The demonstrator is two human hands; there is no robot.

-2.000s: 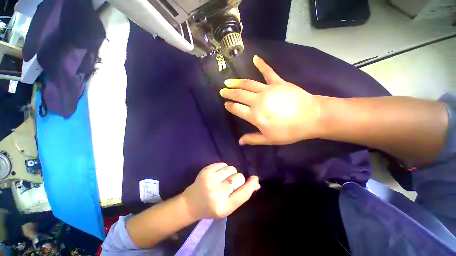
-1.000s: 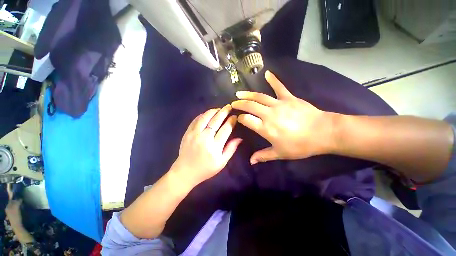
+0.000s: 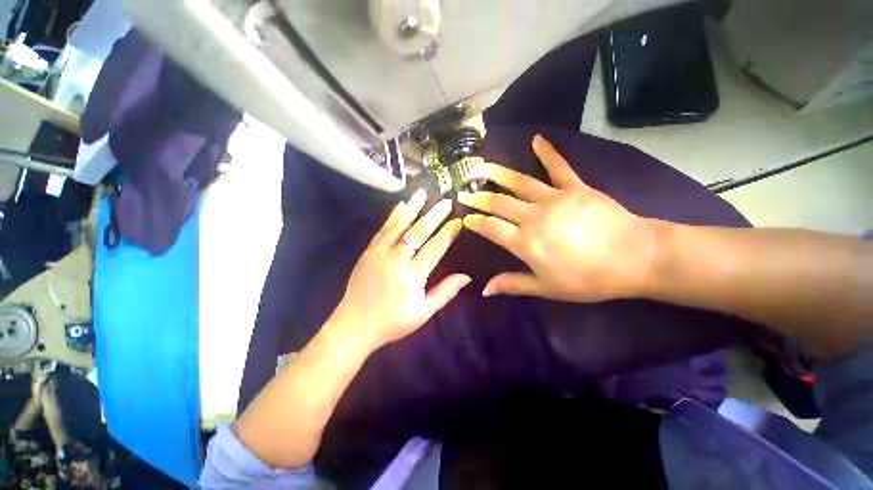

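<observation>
A large dark purple-navy garment panel (image 3: 613, 335) lies spread under the needle area of the white sewing machine head (image 3: 316, 57). My left hand (image 3: 392, 278) lies flat on the cloth just in front of the presser foot (image 3: 442, 179), fingers apart, a ring on one finger. My right hand (image 3: 574, 234) lies flat on the cloth right of the foot, fingers spread, fingertips beside the ribbed dial (image 3: 468, 173). Both hands press on the cloth without gripping it. The needle and the stitch line cannot be made out.
A black mobile phone (image 3: 660, 72) lies at the upper right. Crumpled purple cloth (image 3: 153, 163) lies at the left above a bright blue sheet (image 3: 144, 335). Another machine (image 3: 38, 316) and a person's hands (image 3: 43, 407) show at the far left.
The machine head looks larger and lower in view. My left hand, which first moved up from the cloth's lower part to the foot, now has its fingers more spread and further forward.
</observation>
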